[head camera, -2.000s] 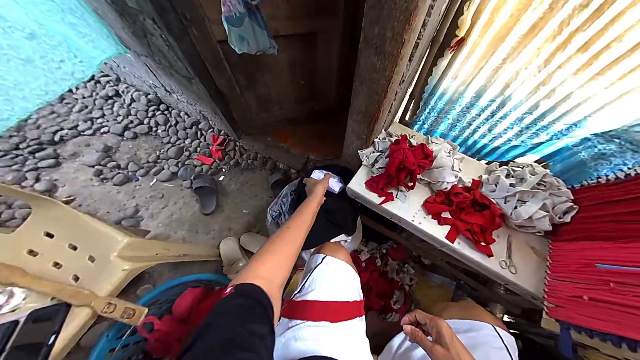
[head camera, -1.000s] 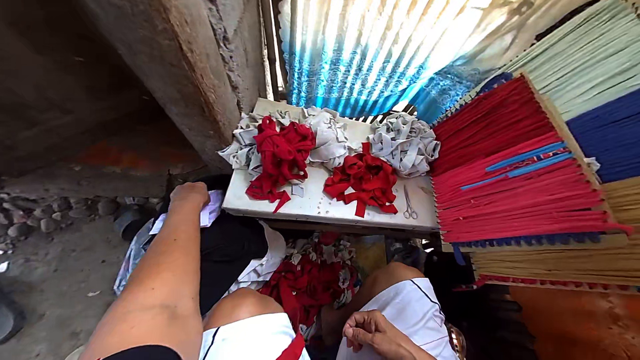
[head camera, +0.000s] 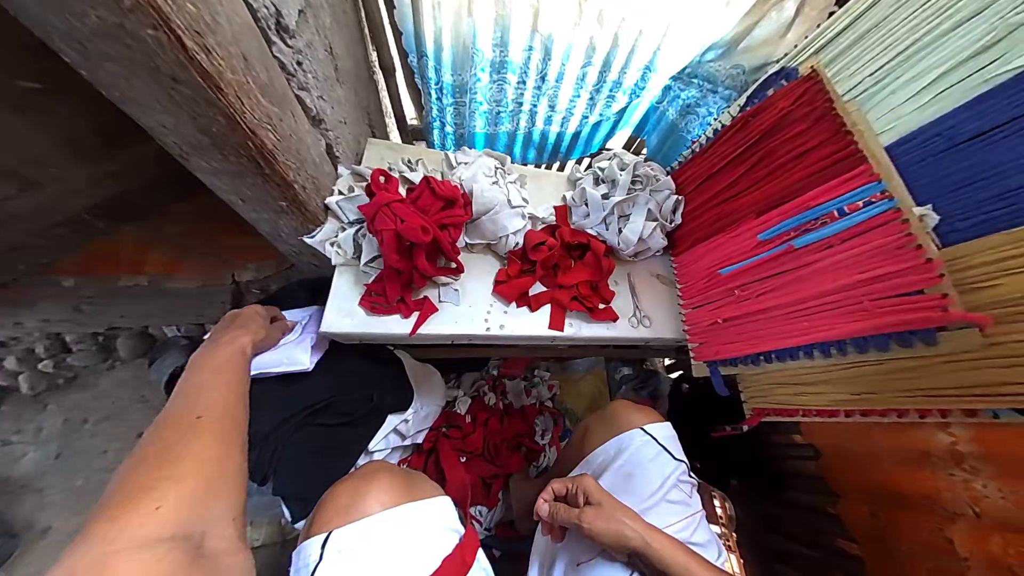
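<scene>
At the left, my left hand (head camera: 254, 328) holds a folded white cloth (head camera: 298, 344) over a black cloth (head camera: 336, 416). My right hand (head camera: 578, 507) rests by my right thigh, fingers curled, with nothing plainly visible in it. On the white bench (head camera: 480, 308) lie two heaps of red fabric strips, one at the left (head camera: 412, 232) and one in the middle (head camera: 560, 272). Pale grey fabric strips (head camera: 624, 204) are piled behind them. Small scissors (head camera: 637, 302) lie near the bench's right end. A red strip (head camera: 459, 552) crosses my left thigh.
Frames strung with red strips (head camera: 800, 264), blue, tan and pale green ones stand at the right. Red and patterned scraps (head camera: 488, 432) fill the space under the bench. A wooden post (head camera: 216, 104) rises at the left, and a blue and white curtain (head camera: 520, 88) hangs behind.
The view has swung to the right, away from the plastic chair and doorway. My left hand stays on the white cloth, and my right hand stays near my thigh.
</scene>
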